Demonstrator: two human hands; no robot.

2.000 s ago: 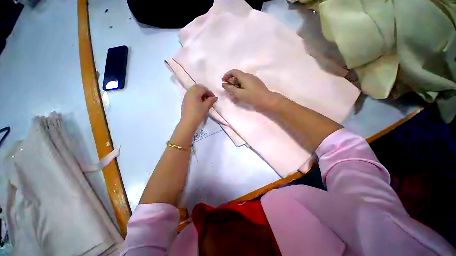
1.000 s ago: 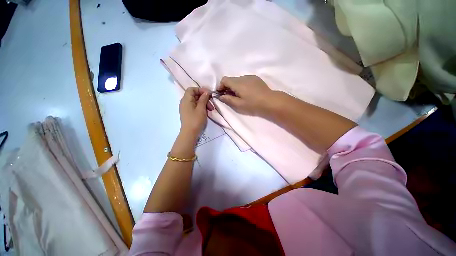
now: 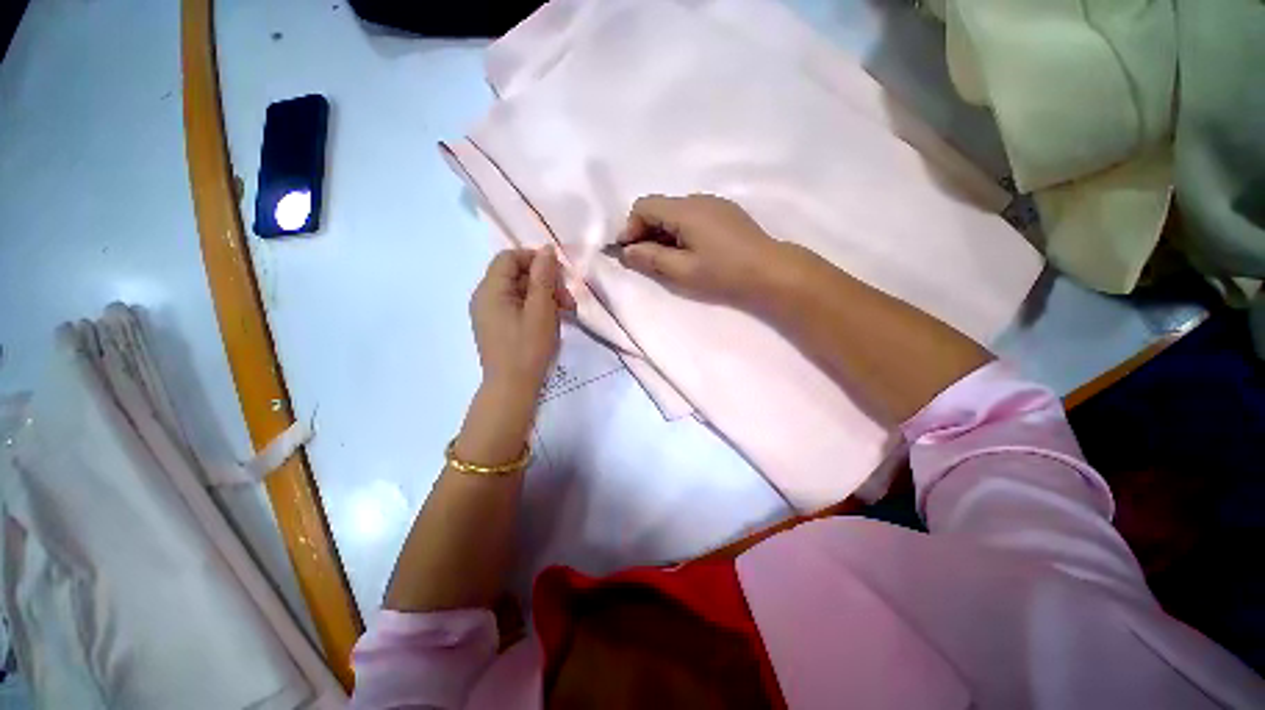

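Observation:
The pale pink garment (image 3: 749, 139) lies spread in front of me, its near-left edge folded in layers. My left hand (image 3: 520, 308) pinches that folded edge between thumb and fingers. My right hand (image 3: 690, 247) is just to the right, over the cloth. Its fingers are closed around small dark thread snips (image 3: 615, 247), whose tip points left toward my left hand. The snips are mostly hidden in the fingers. No thread end can be made out.
A black phone (image 3: 291, 167) lies left of the garment. A wooden strip (image 3: 239, 264) divides the table, with stacked pink garments (image 3: 139, 527) beyond it and a fabric strip (image 3: 282, 447) across it. Green-yellow cloth (image 3: 1075, 125) is far right, black cloth (image 3: 444, 11) at the top.
My right hand came left to the pinched edge, then drew back slightly with the snips. My left hand still pinches the edge and has shifted slightly left. The camera view has shifted a little.

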